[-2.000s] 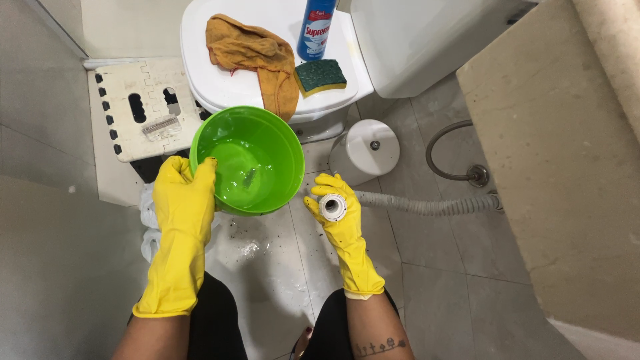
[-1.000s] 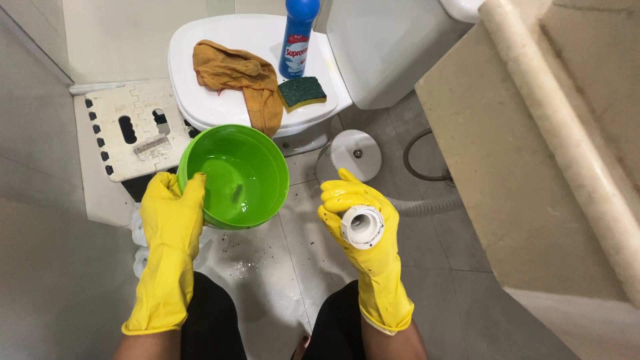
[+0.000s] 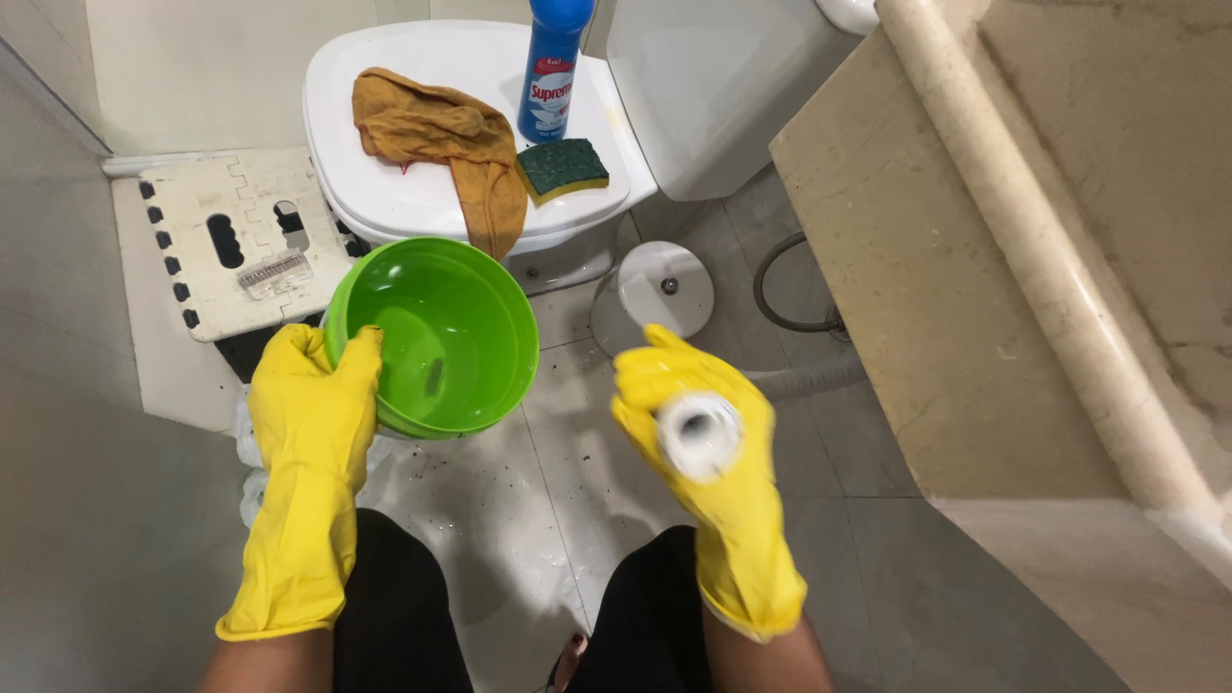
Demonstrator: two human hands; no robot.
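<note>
My left hand (image 3: 313, 395), in a yellow rubber glove, grips the rim of a green plastic bucket (image 3: 481, 337) with some liquid and a small dark spot inside. My right hand (image 3: 707, 433), gloved the same way, holds the white plastic end fitting (image 3: 700, 436) of a grey corrugated drain hose (image 3: 804, 378), its round opening facing up. Beyond the bucket, an orange-brown cloth (image 3: 433, 125), a green and yellow sponge (image 3: 565, 169) and a blue cleaner bottle (image 3: 551, 87) rest on the closed white toilet lid (image 3: 337, 96).
A folding step stool (image 3: 192, 202) with a clear brush-like piece (image 3: 274, 275) on it stands at left. Behind my right hand is a white round bin (image 3: 664, 289). A stone countertop (image 3: 962, 241) juts in at right, near a flexible hose loop (image 3: 770, 289). Dark specks and water mark the floor tiles (image 3: 520, 491).
My right hand has brought the hose end higher and nearer to the camera since two seconds ago. My left hand keeps its grip on the bucket. The view has shifted somewhat.
</note>
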